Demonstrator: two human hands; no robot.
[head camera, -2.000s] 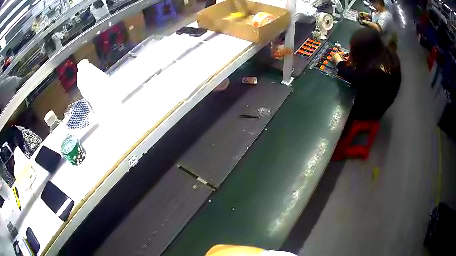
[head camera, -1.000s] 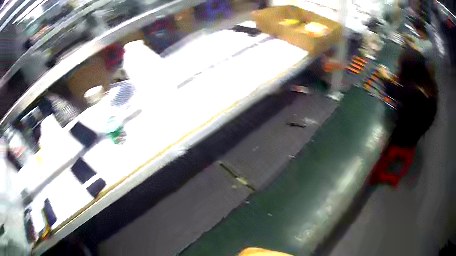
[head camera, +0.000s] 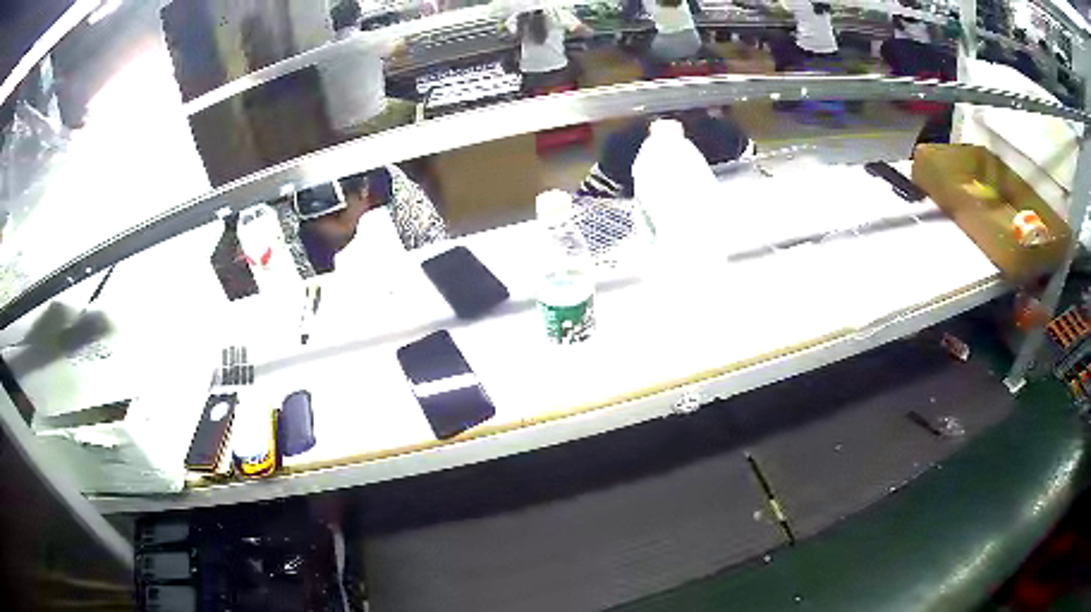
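Observation:
Neither of my hands shows. Nearest in front is a dark grey ribbed surface (head camera: 574, 526) beside a green belt (head camera: 909, 538). At the lower left a tray with shiny black film (head camera: 269, 568) is cut off by the edge, with grey rectangles in a column (head camera: 168, 564) at its left. Above, on the white shelf (head camera: 622, 371), lie two glossy black smartphones (head camera: 465, 282), the nearer one (head camera: 445, 383) crossed by a white glare band. Small handsets stand left of them: one black (head camera: 212, 433), one yellow-edged (head camera: 256, 445), one dark blue (head camera: 298, 422).
A clear bottle with a green label (head camera: 566, 305) and a large white jug (head camera: 674, 185) stand on the shelf. An open cardboard box (head camera: 993, 209) is at its right end, by a metal post (head camera: 1043, 317). A thin strip (head camera: 772, 499) lies on the ribbed surface. People work behind the shelf.
The view has swung left. The neighbouring worker and red stool have left the picture. The yellow-orange shape at the bottom edge is gone. The black-film tray and more of the shelf's left end now show.

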